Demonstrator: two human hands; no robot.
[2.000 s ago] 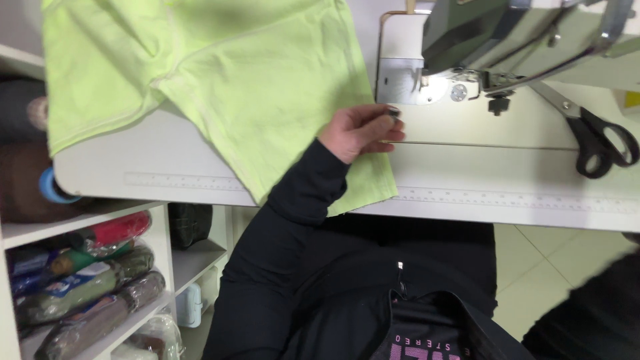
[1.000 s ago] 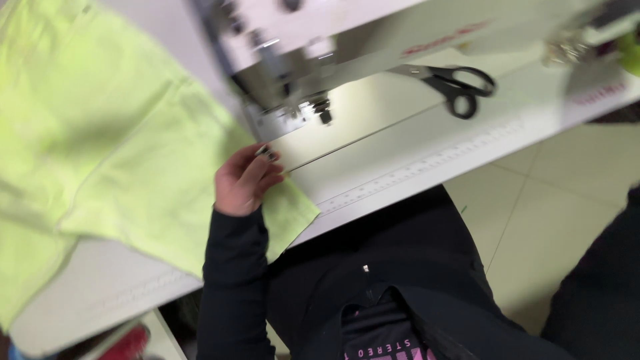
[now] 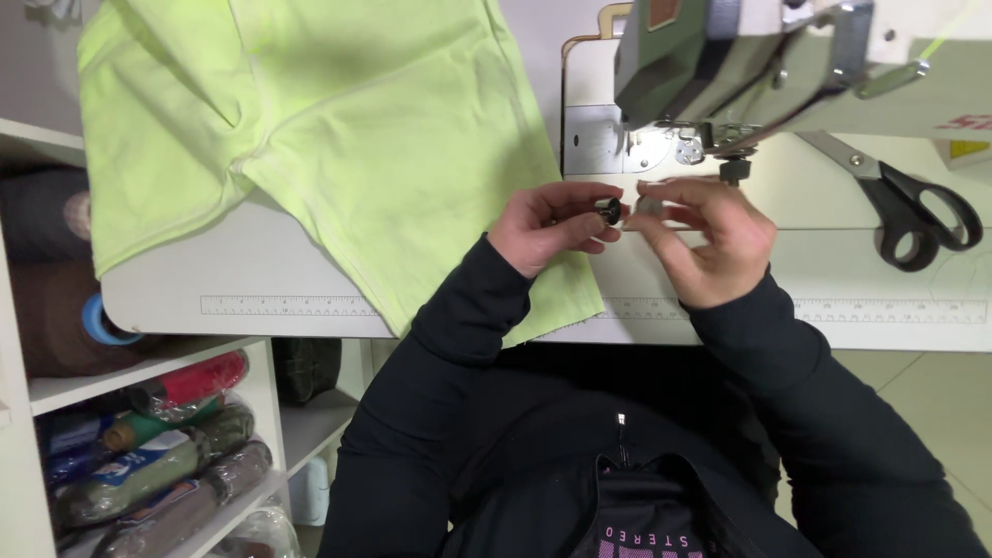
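Observation:
My left hand (image 3: 554,225) holds a metal bobbin case (image 3: 608,211) between thumb and fingers, its hollow side facing right. Close beside it, my right hand (image 3: 705,232) pinches a small round bobbin (image 3: 648,206); a narrow gap separates the two parts. Both hands are over the front of the sewing machine table (image 3: 232,267), just before the needle plate (image 3: 593,139) of the sewing machine (image 3: 697,70). A lime-green fabric garment (image 3: 403,147) is spread on the left of the table, its lower corner beneath my left wrist.
Black-handled scissors (image 3: 883,186) lie on the machine bed at the right. A printed ruler scale (image 3: 876,311) runs along the table's front edge. At the lower left, a white shelf (image 3: 147,376) holds large thread cones (image 3: 46,310) and several plastic-wrapped spools (image 3: 132,473).
My right hand, out of view in both earlier frames, is now beside my left hand with the bobbin. My left hand still holds its small metal part near the needle area.

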